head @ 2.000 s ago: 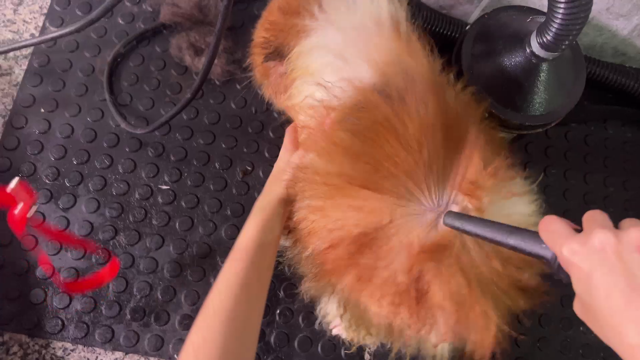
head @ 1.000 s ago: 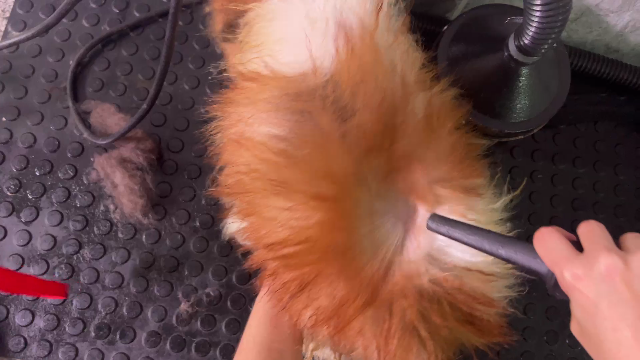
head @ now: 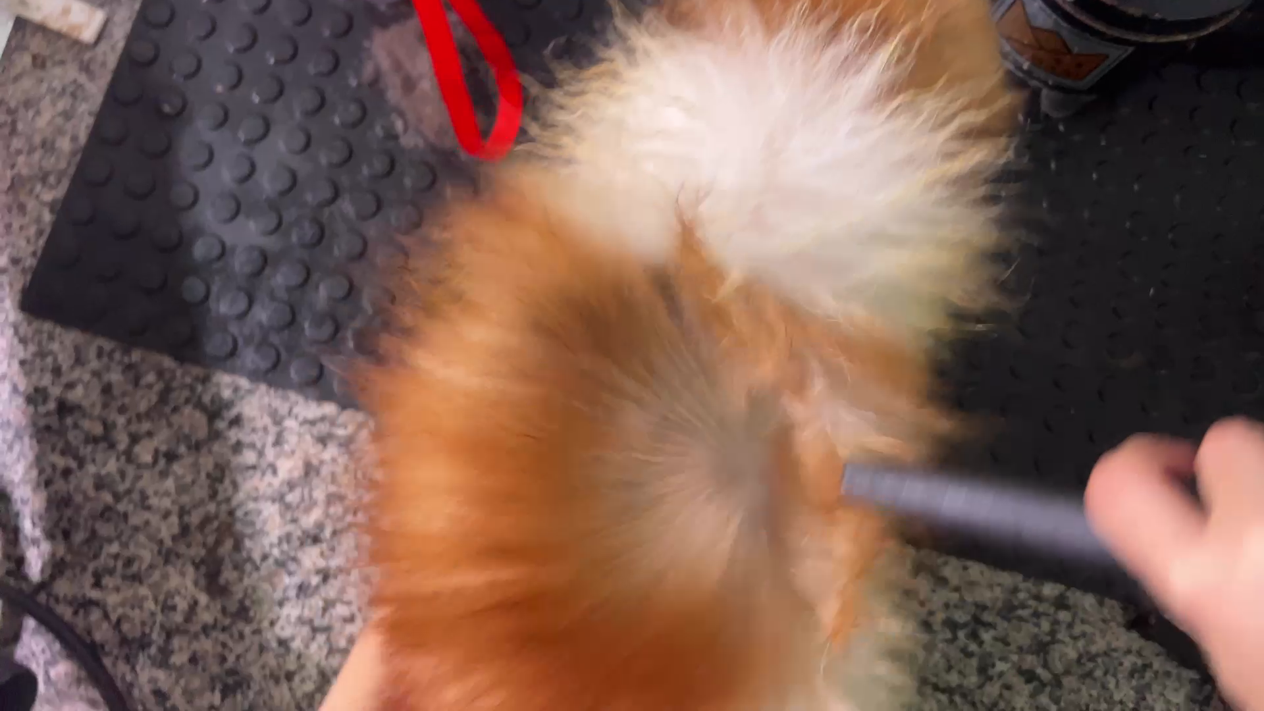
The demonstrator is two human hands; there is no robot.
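An orange and white long-haired animal [head: 513, 464], probably a dog, fills the middle of the head view. My right hand [head: 1185, 533], blurred at the right edge, is closed around a dark tapered dryer nozzle [head: 978, 504]. The nozzle's tip is at the animal's side, and the fur around it fans outward, parted down to the skin. Of my left hand and arm only a small part [head: 357, 676] shows at the bottom, against the animal's lower left side; the fingers are hidden beneath the fur.
The animal is over a black studded rubber mat [head: 247, 197] on a speckled granite surface [head: 197, 474]. A red strap loop [head: 504, 89] hangs over a clump of loose fur [head: 405, 79]. A dark round-based object [head: 1076, 44] stands top right, and a black cable [head: 69, 632] lies lower left.
The view has shifted considerably and the animal now looks closer. The nozzle is still pointed at its coat, with the fur parted in a different place. My left forearm, plain earlier, is now mostly hidden.
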